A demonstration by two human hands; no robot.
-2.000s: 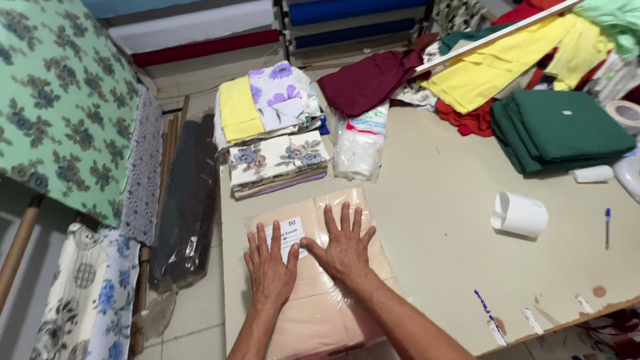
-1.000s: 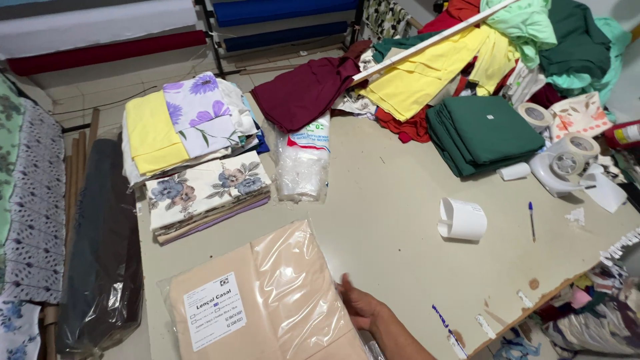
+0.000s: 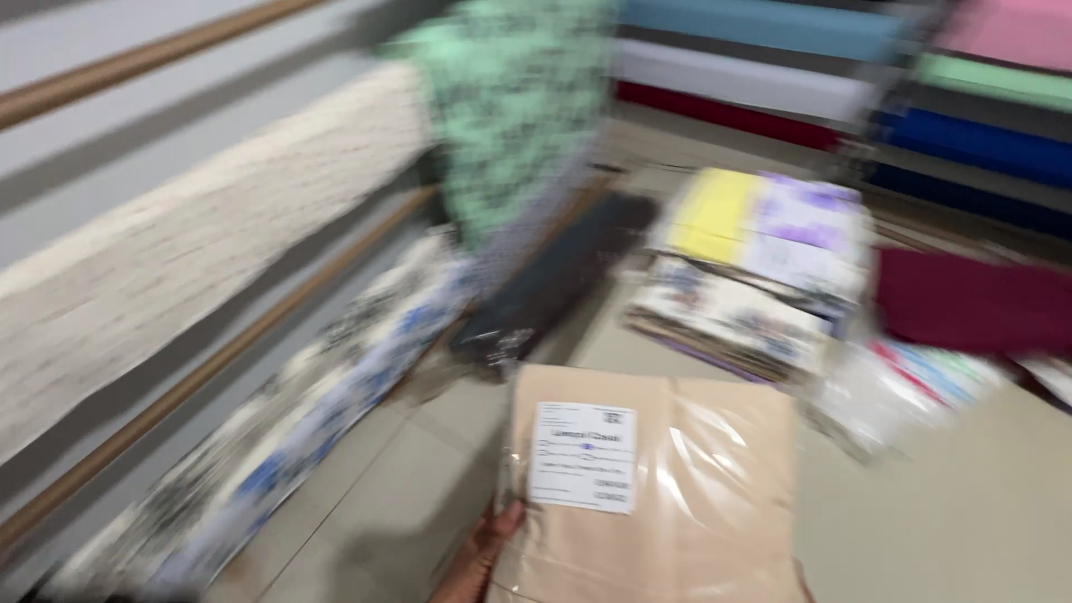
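Note:
A clear plastic package of folded beige fabric [image 3: 720, 502], with a white printed label [image 3: 584, 458] on its upper left, is held up at the bottom middle. My left hand [image 3: 494, 536] grips its left edge, thumb on the front. Of my right hand [image 3: 804, 582] only a sliver shows at the package's lower right edge; its fingers are hidden. Behind the package, folded floral and yellow fabrics [image 3: 720, 218] lie stacked on the table [image 3: 946, 519], beside a clear plastic bag of packaging [image 3: 896, 402].
Fabric rolls on a rack [image 3: 209, 176] fill the left side, with a dark plastic-wrapped roll [image 3: 561, 276] standing near the table. Tiled floor [image 3: 360, 486] shows between rack and table. Maroon cloth [image 3: 971, 301] lies at the right. More rolls [image 3: 737, 75] are shelved behind.
Two seconds ago both hands lay flat on the package on the table; now it is raised between them. The view has swung left toward the fabric rack.

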